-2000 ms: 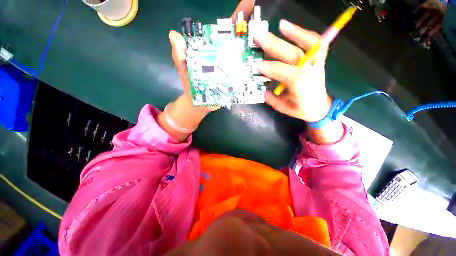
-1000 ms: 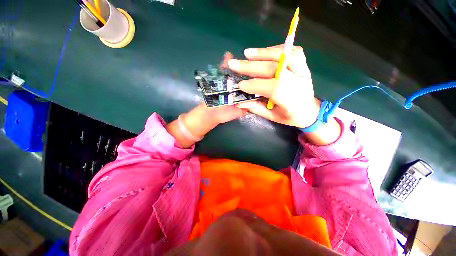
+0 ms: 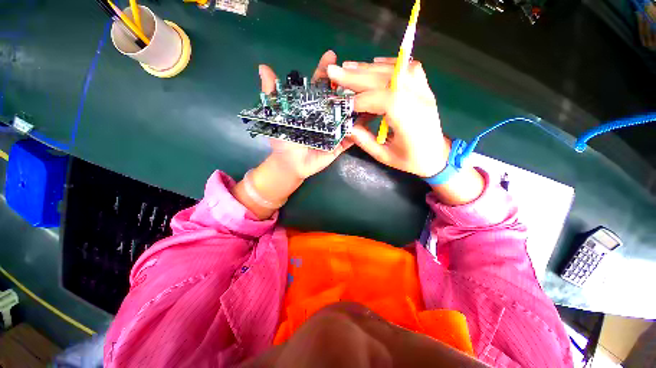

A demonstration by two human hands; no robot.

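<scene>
Two stacked circuit boards (image 3: 301,111) are held above the green mat, seen edge-on as two parallel layers, crowded with parts. My left hand (image 3: 293,159) holds them from below, with fingertips showing beyond their far side. My right hand (image 3: 408,118) grips their right edge with thumb and fingers. It also holds a slim yellow stick (image 3: 398,68) with a pale middle, pointing away from me. A blue wrist strap (image 3: 451,167) is on my right wrist, with its cord running right.
A pen cup (image 3: 155,44) with pens stands far left. A black tray (image 3: 115,223) lies left, beside a blue stool (image 3: 32,183). White paper (image 3: 529,205) and a calculator (image 3: 590,256) lie right. A dark strip (image 3: 532,54) runs along the far right.
The boards have gone from face-up and flat to the camera to a stacked, edge-on view, held a little further left than a second ago. The yellow stick now points more upright.
</scene>
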